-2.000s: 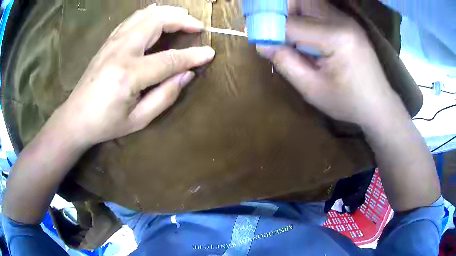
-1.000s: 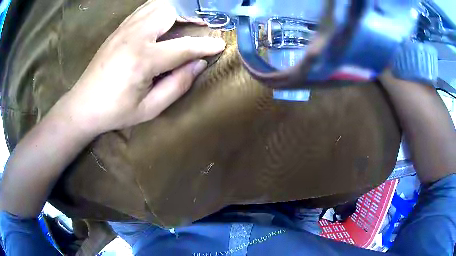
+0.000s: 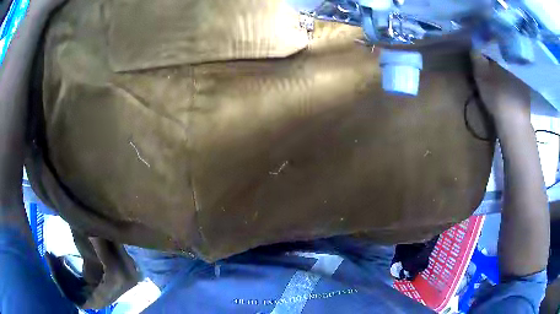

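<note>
The brown garment body (image 3: 319, 172) is spread across the table and hangs over my lap, with a seam running down its left half. A flat brown piece (image 3: 184, 37), perhaps a patch pocket, lies on it at the top, its right corner close to the presser foot (image 3: 306, 23). My left forearm runs up the left edge, and the left hand is out of the picture. My right hand (image 3: 491, 76) is at the upper right by the cloth's edge, dark and blurred, its fingers hidden by the machine and cloth.
The machine head's metal parts (image 3: 399, 27) cross the top right, blurred. A blue-grey cylindrical part (image 3: 401, 72) hangs over the cloth. A red basket (image 3: 451, 264) is below at the right. Loose brown cloth (image 3: 101, 270) hangs at the lower left. A black cord lies at the right.
My left hand has left the cloth and gone out at the top left. The flat piece and its straight edge now show. The machine head appears further right and higher in view.
</note>
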